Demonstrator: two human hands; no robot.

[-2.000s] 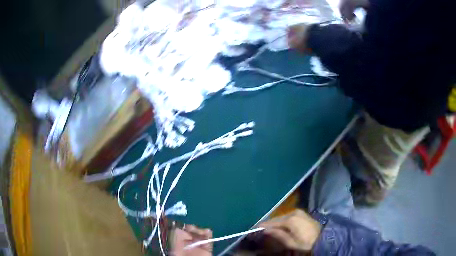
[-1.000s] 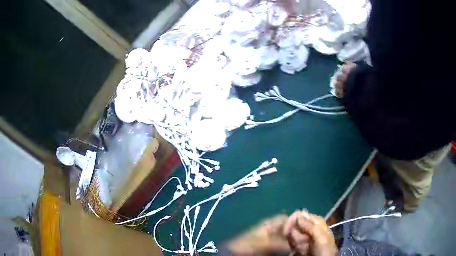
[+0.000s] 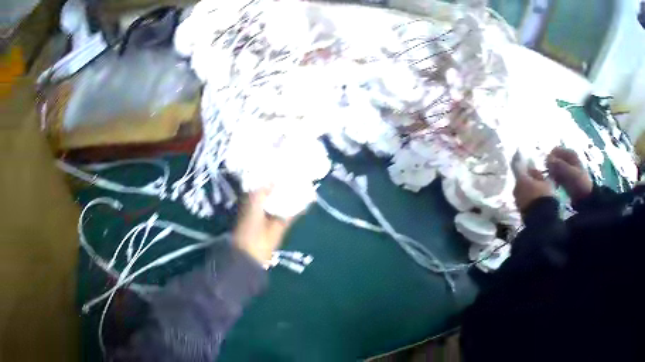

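Note:
My left hand (image 3: 260, 230), in a dark greyish sleeve, reaches in from the lower left. Its fingers are around the near edge of a white round housing (image 3: 291, 194) at the front of the heap; blur and glare hide the exact grip. White cable leads (image 3: 152, 261) lie on the green bench left of my hand and under my forearm. Small white cable ends (image 3: 293, 260) stick out just right of my wrist. My right hand is not in view.
The heap of white housings (image 3: 417, 166) fills the far side. A forked cable (image 3: 385, 230) lies right of my hand. Another person's hands (image 3: 559, 173) and dark sleeves are at the right. A box with a plastic bag (image 3: 134, 88) stands upper left.
The view has swung right and towards the heap. My hands were together near the bench edge; now my left hand is out at the heap and my right hand has left the picture.

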